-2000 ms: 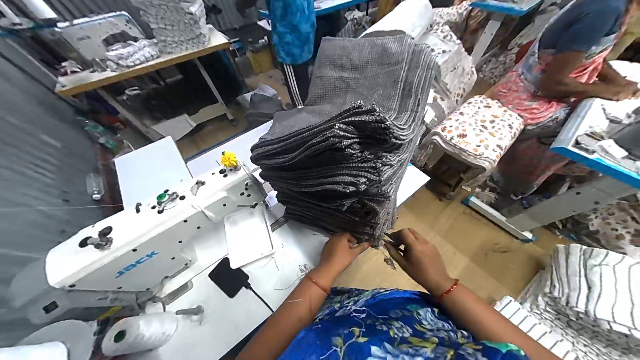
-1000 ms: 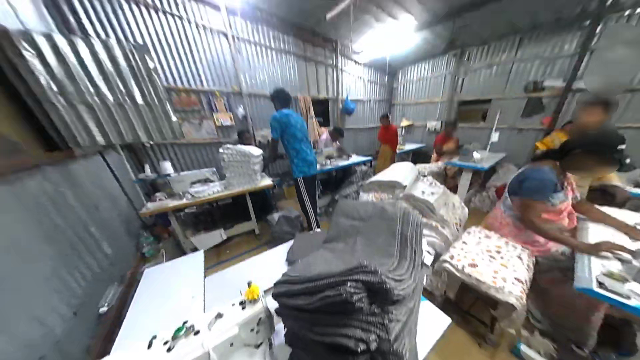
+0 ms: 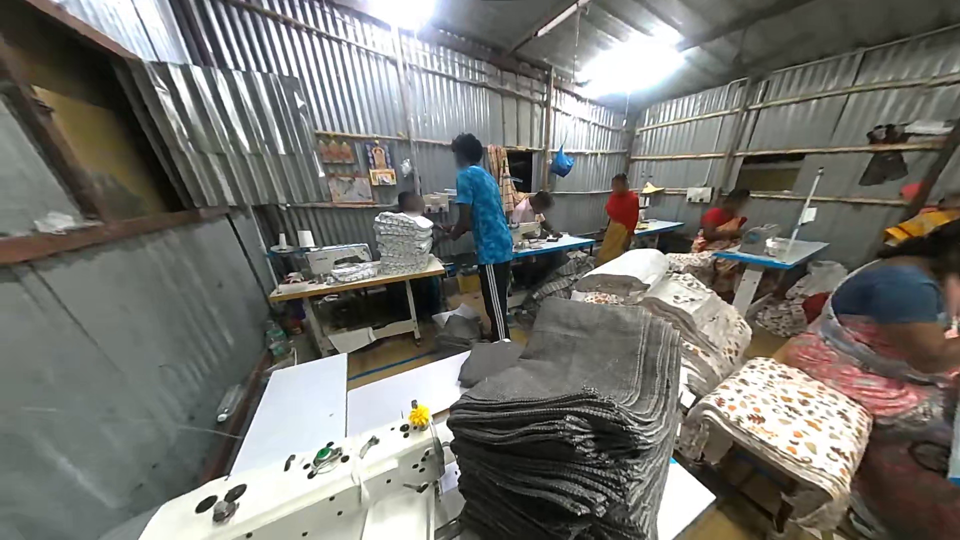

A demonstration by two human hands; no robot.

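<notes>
Neither my left hand nor my right hand is in the head view now. A tall stack of folded dark grey cloths rises at the lower middle, its hemmed edges turned towards me. Left of it stands the white head of a sewing machine, with a yellow flower-like piece on its top. A single grey cloth lies behind the stack on the white tabletop. The lower part of the stack runs out of the frame.
At the right, printed cloth covers a low support beside a seated person. Cloth rolls lie behind the stack. A person in a blue shirt stands by a wooden-topped table. Other people sit or stand farther back.
Two seconds ago both hands were at the near lower edge of the grey stack; they are out of view now. The view has tilted up strongly.
</notes>
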